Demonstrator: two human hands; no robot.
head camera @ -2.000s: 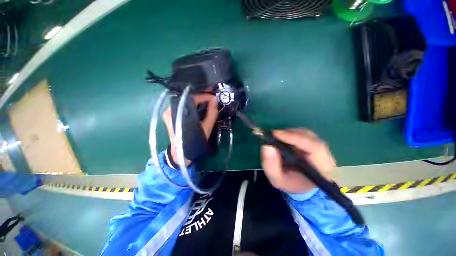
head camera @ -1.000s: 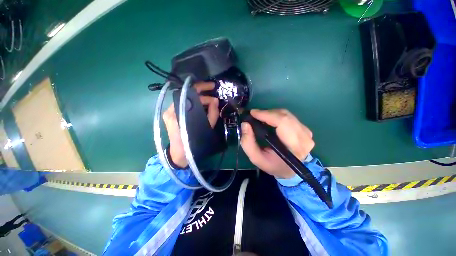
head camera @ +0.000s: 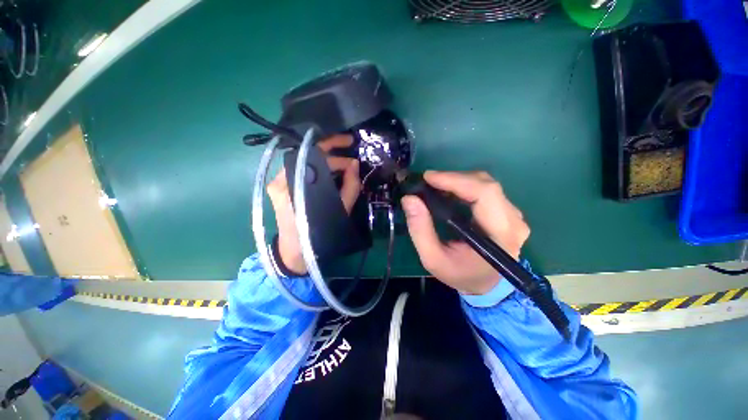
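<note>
A black headset with two pale curved rails lies on the green mat in front of me. My left hand is partly hidden behind the rails and an ear cup; its fingers hold the headset beside the open glossy black earcup shell. A thin wire shows at the fingertips. My right hand holds the soldering iron like a pen, its front end at the lower right edge of the shell. The exact tip is hard to make out against the dark shell.
A black soldering iron stand with a yellowish cleaner patch is at right, beside a blue tray. A round wire fan grille and green spool are at the top. Tan boards lie at left.
The iron has moved from right of the headset inward to the shell's edge, then slightly right since one second ago. The left hand still holds the headset, and the shell has tilted.
</note>
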